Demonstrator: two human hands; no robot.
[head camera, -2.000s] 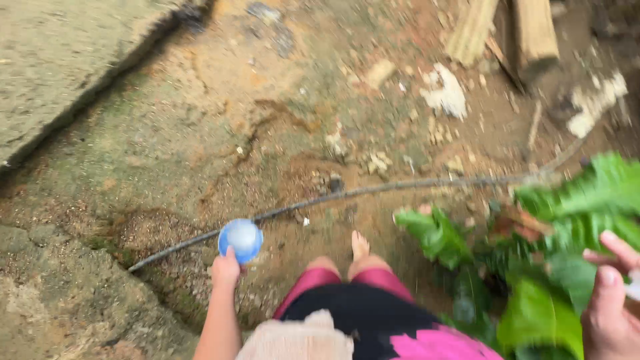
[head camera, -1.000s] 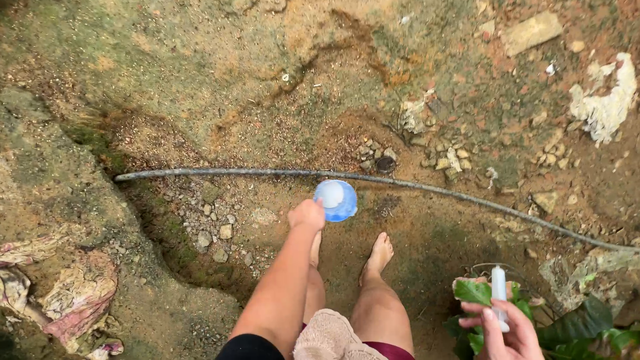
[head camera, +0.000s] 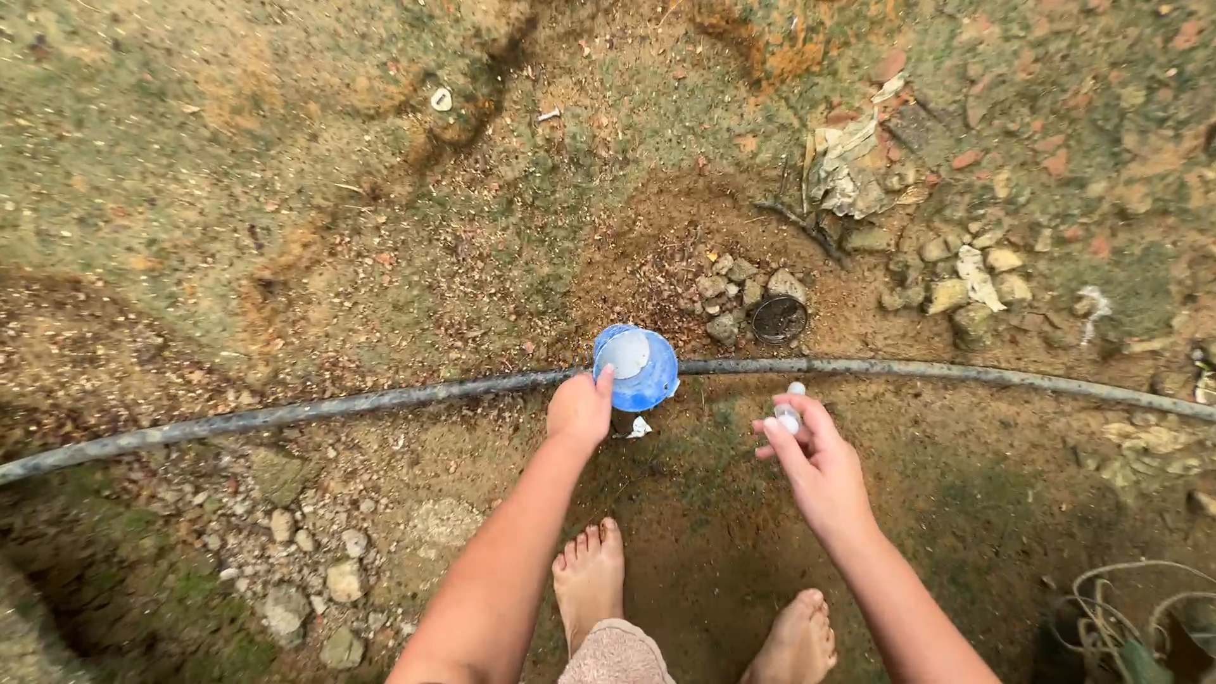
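Observation:
My left hand (head camera: 581, 408) grips the rim of a small blue plastic cup (head camera: 651, 375), with its thumb on the edge; something whitish shows inside it. To the right, my right hand (head camera: 819, 451) holds a clear plastic syringe (head camera: 788, 413) between thumb and fingers, seen nearly end-on. Both hands are above the ground near a long dark hose (head camera: 475, 388), which passes beneath the cup. Whether the syringe contains anything cannot be told.
My bare feet (head camera: 591, 575) stand on damp soil. Stones (head camera: 727, 290) and a round dark container (head camera: 779, 319) lie beyond the hose. Crumpled pale scraps (head camera: 845, 166) are at the upper right, a tangled cord (head camera: 1107, 598) at the lower right, and a rock edge (head camera: 28, 627) at the lower left.
My right hand has come in from the right edge with the syringe, nearer to the cup. My left hand still holds the cup. The view has shifted a lot.

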